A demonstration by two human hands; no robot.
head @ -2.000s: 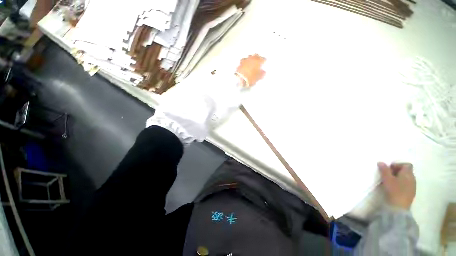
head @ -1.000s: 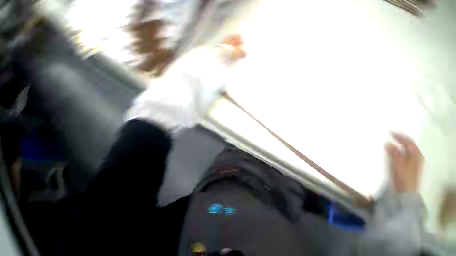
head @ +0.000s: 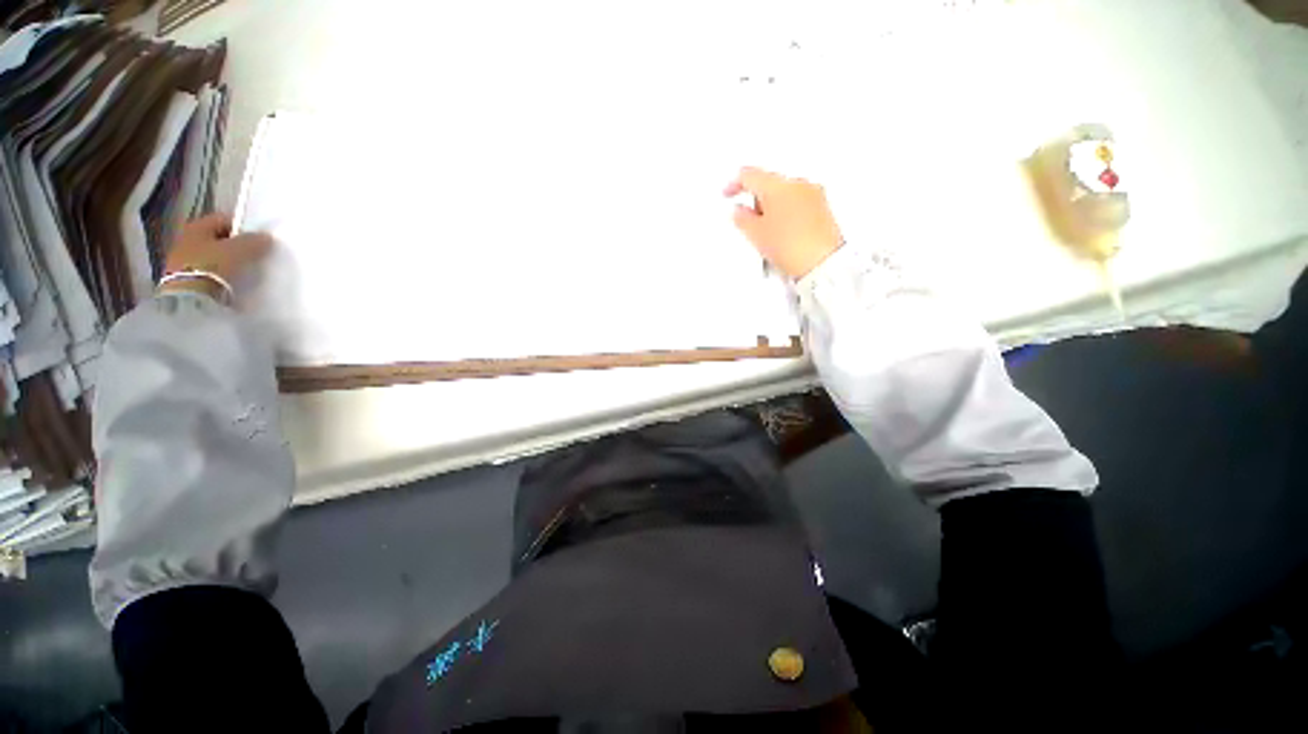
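A wide white panel lies flat in front of me, almost lost against the white table. A brown edge runs along its near side, with small square notches at the right end. My left hand grips the panel's left edge, with the thumb over its top. My right hand is at the panel's right end with the fingers curled; glare hides whether they hold anything.
A glue bottle with a red and orange label lies at the right, nozzle towards the near edge of the white table. A stack of brown, white and grey cut pieces fills the left. Small dark specks lie at the back.
The view has swung right and levelled out. The glue bottle has come into view; the cord bundle and far brown strips have left it. The brown edge now runs nearly level between my hands.
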